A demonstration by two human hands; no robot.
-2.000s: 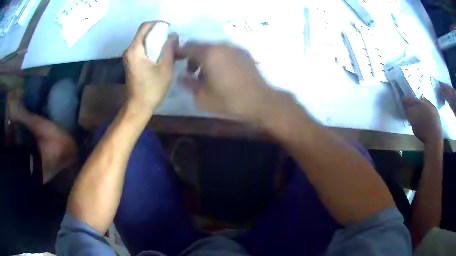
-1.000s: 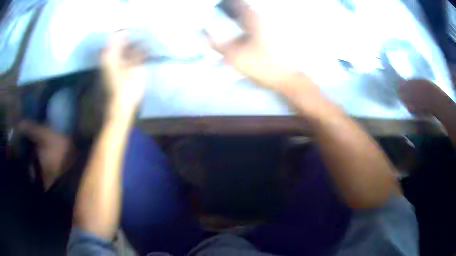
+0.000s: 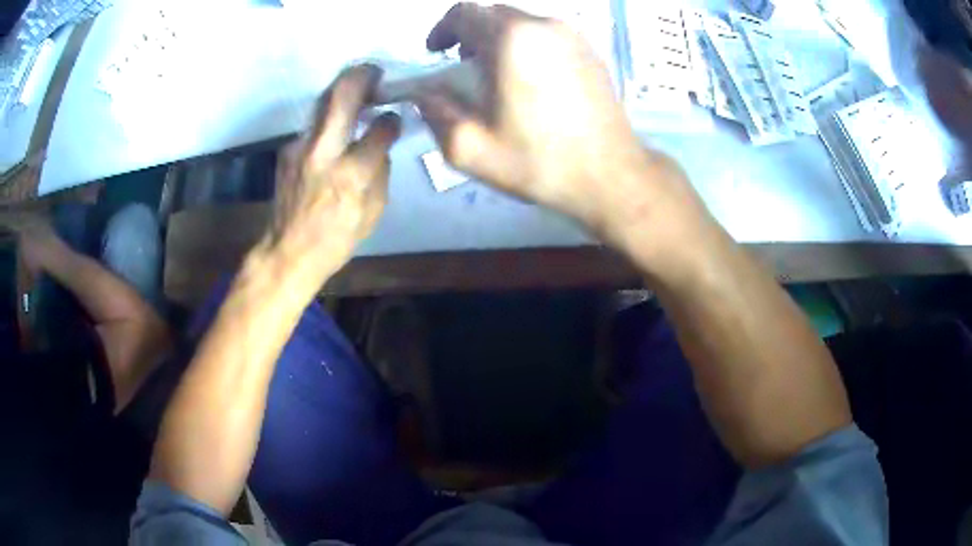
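My left hand (image 3: 339, 171) and my right hand (image 3: 533, 107) are close together over the near part of the white-topped table. Between them they hold a small white long narrow carton (image 3: 428, 83), pinched by the left fingertips at its left end and gripped by the right hand at its right end. The right fingers hide part of it. A small white piece (image 3: 442, 171) lies on the table just below the carton, between the hands.
Label sheets (image 3: 751, 80) with short black marks lie at the right, beside a stack of printed white pieces (image 3: 879, 149). Another sheet (image 3: 139, 48) lies at the far left. The brown table edge (image 3: 480, 269) runs above my lap. A person's arm (image 3: 91, 288) is at left, a hand (image 3: 943, 85) at right.
The hands were apart a second ago and are now together on the carton. The neighbour's hand at the right has moved up and away, showing the stack there.
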